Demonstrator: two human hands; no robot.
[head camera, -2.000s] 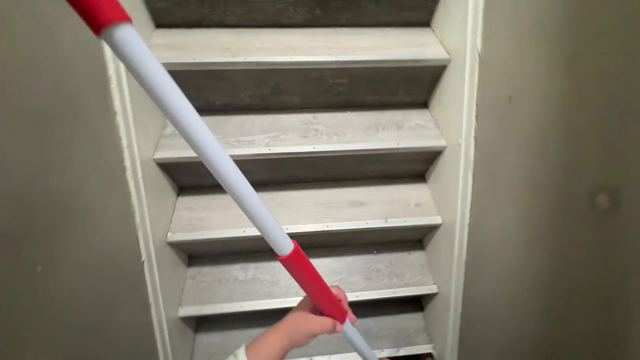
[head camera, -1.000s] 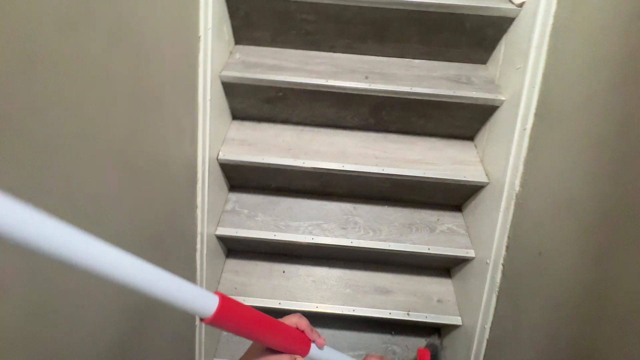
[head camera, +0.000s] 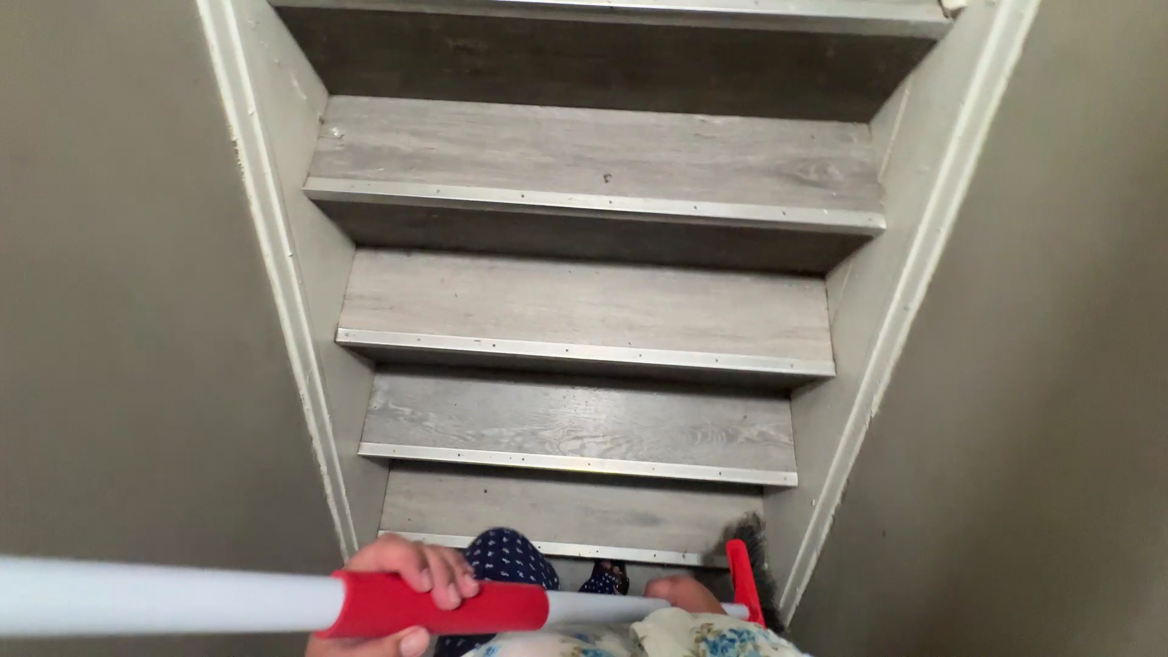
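Observation:
A long-handled broom lies level across the bottom of the head view, its pole white with a red grip sleeve. My left hand is closed around the red sleeve. Farther right, my right hand holds the white pole close to the broom head, partly hidden by my flowered top. The red broom head with dark bristles is at the right end of a low wooden stair tread, beside the side board.
Several grey wood-look treads with metal nosings rise ahead. White side boards and grey walls bound the stairs. My knee in dotted trousers and a foot show at the bottom.
The pole has swung from a steep slant to nearly level. My right hand and the broom head, out of sight two seconds ago, are now in view. The view has tilted downward.

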